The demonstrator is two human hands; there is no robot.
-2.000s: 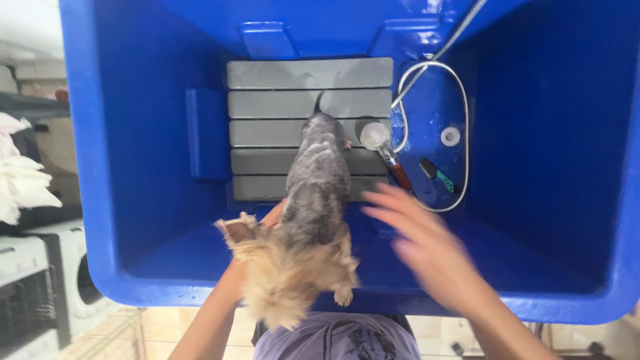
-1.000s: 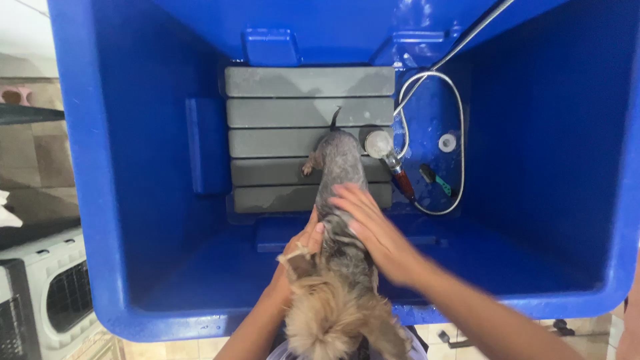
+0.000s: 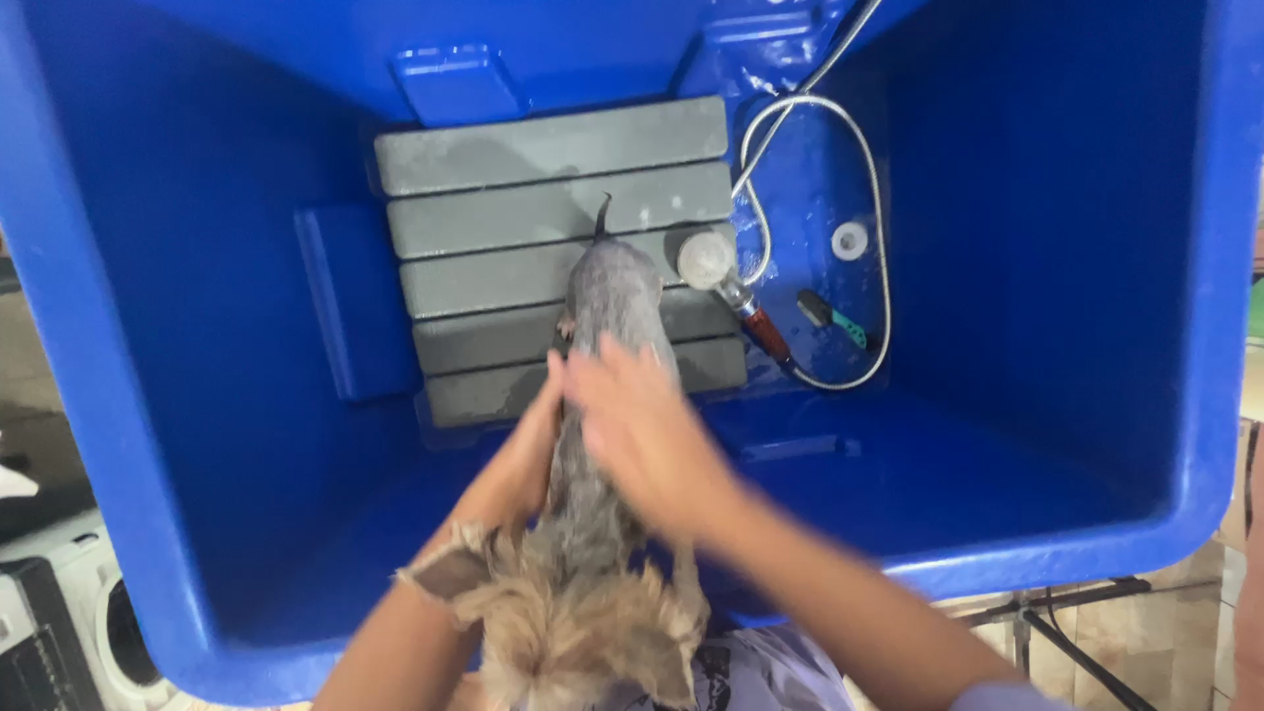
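A small dog (image 3: 588, 513) with clipped grey back fur and long tan head fur stands upright along the near side of the tub, its head towards me and its dark tail towards the far wall. My left hand (image 3: 528, 444) lies against the dog's flank, on the left of the picture. Blurred by motion, my right hand (image 3: 642, 425) is over the dog's back with its fingers flat. Neither hand is closed around anything. The dog's belly and most of its legs are hidden.
Around the dog is a deep blue plastic tub (image 3: 1037, 563) with a grey slatted platform (image 3: 553, 148). Right of the dog lie a shower head (image 3: 707, 260) with a metal hose (image 3: 882, 247), a small green-handled brush (image 3: 834, 318) and a white drain fitting (image 3: 849, 240). A white front-loading machine (image 3: 89, 592) stands at lower left.
Two seconds ago my right hand was off the dog, to its right; one second ago it was on the dog's back, where it still is. The dog's head and body have shifted. The view has tilted.
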